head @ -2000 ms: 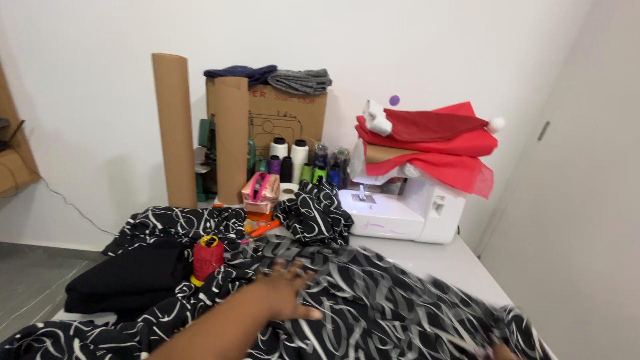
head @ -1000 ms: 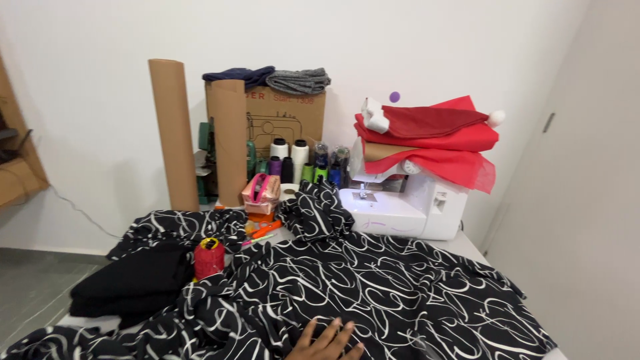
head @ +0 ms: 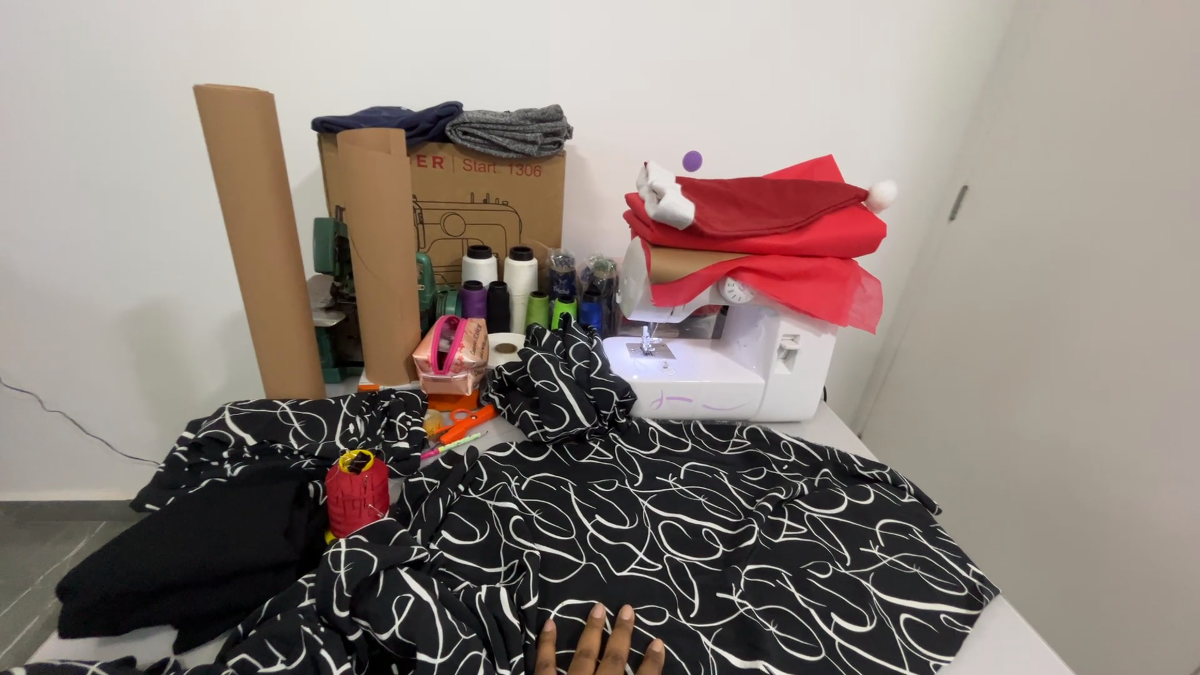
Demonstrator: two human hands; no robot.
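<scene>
The fingers of my left hand [head: 600,645] are at the bottom edge, slightly apart, on a black fabric with white looping lines [head: 656,525]. The palm and thumb are out of frame. Wide folds of this fabric lie on the right; gathered folds are at the lower left. A red thread cone [head: 357,495] with a yellow top stands among the folds. Left of it lies folded plain black fabric [head: 197,562]. A bunched piece of the patterned fabric [head: 562,384] sits before a white sewing machine [head: 698,380], whose lamp is lit. My right hand is out of view.
Orange-handled scissors [head: 467,425], a pen [head: 455,444] and a pink zip pouch [head: 452,356] are mid-table. Behind are thread cones [head: 520,277], brown paper rolls [head: 258,244] and a cardboard box [head: 487,197]. Red fabric [head: 769,239] and a Santa hat [head: 778,204] top the machine.
The right part of the patterned fabric, blurred two seconds ago, now lies still and spread wider. My left hand has moved down toward the bottom edge. My right hand has left the view.
</scene>
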